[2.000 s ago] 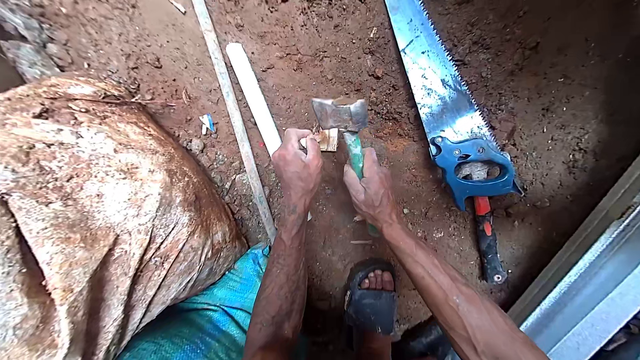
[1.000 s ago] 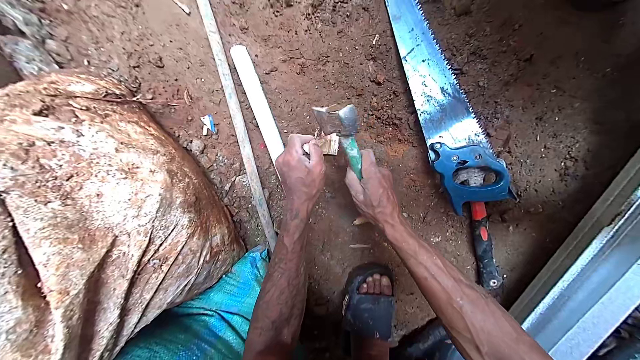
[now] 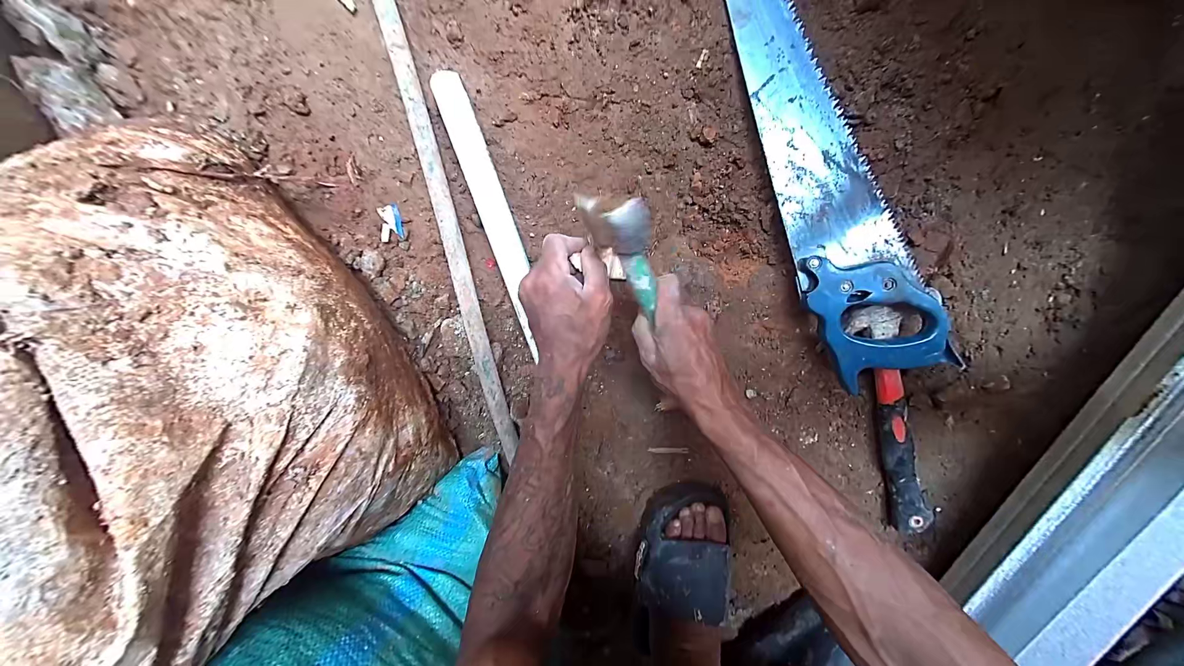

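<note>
My left hand (image 3: 566, 294) is closed around a small piece of wood (image 3: 610, 264), whose pale end shows beside the fingers. My right hand (image 3: 680, 342) grips the green handle of a hatchet (image 3: 631, 227). The hatchet's metal head, blurred, is just above the wood piece; whether they touch I cannot tell. A handsaw (image 3: 823, 148) with a blue handle lies on the soil to the right. Its handle lies over a tool with a red and black grip (image 3: 897, 453), whose head shows partly through the handle opening.
A dirt-stained sack (image 3: 231, 370) and a blue-green woven sack (image 3: 388, 573) fill the lower left. A long thin stick (image 3: 444, 203) and a white strip (image 3: 486, 185) lie left of my hands. My sandaled foot (image 3: 684, 564) is below; a metal profile (image 3: 1091, 546) stands lower right.
The hatchet head is blurred now and tilted differently than a second ago. My left hand has kept its hold on the wood piece.
</note>
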